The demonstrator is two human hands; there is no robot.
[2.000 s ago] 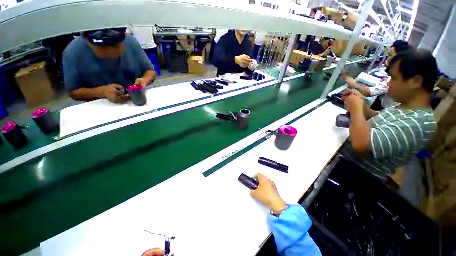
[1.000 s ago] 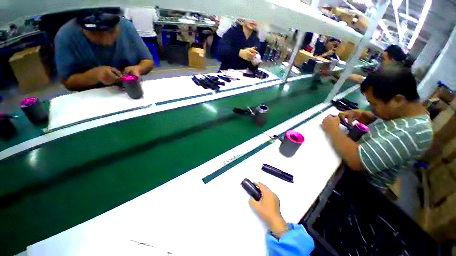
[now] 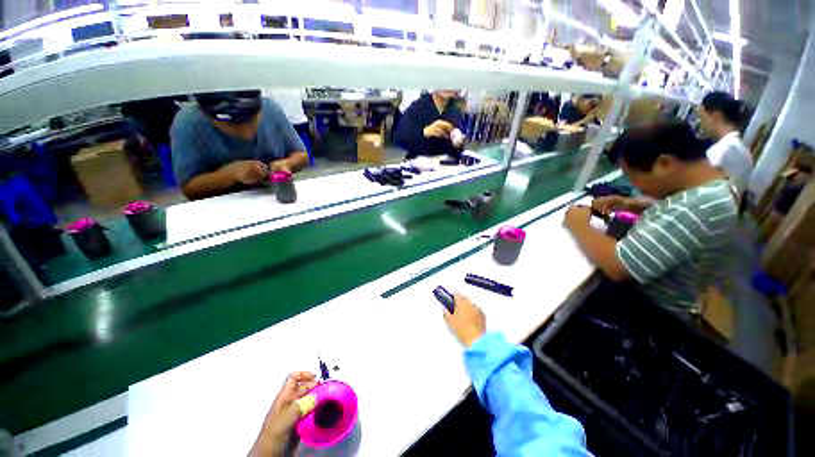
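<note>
My left hand [image 3: 288, 409], with a pale wrap on a fingertip, holds a hair dryer head [image 3: 336, 413] at the bottom of the view. Its magenta ring and dark central hole face me. Dark lead wires [image 3: 323, 367] rise from its far side. My right hand [image 3: 466, 319] holds a black handle shell [image 3: 443, 298] by its near end, above the white bench. Another handle shell [image 3: 489, 285] lies just beyond my right hand. A second dryer head [image 3: 509, 245] stands farther back, magenta end up.
The green belt [image 3: 241, 283] runs along the bench's far side and carries a dryer part [image 3: 483, 205]. A worker in a striped shirt [image 3: 679, 232] sits at right, with a black crate [image 3: 661, 375] below the bench edge. Workers sit across the belt. A white post [image 3: 600, 147] stands at the back right.
The view has shifted. My left hand, out of view a second ago, now shows with the magenta-ringed dryer head. My right hand still holds the handle shell. The part on the belt has moved away.
</note>
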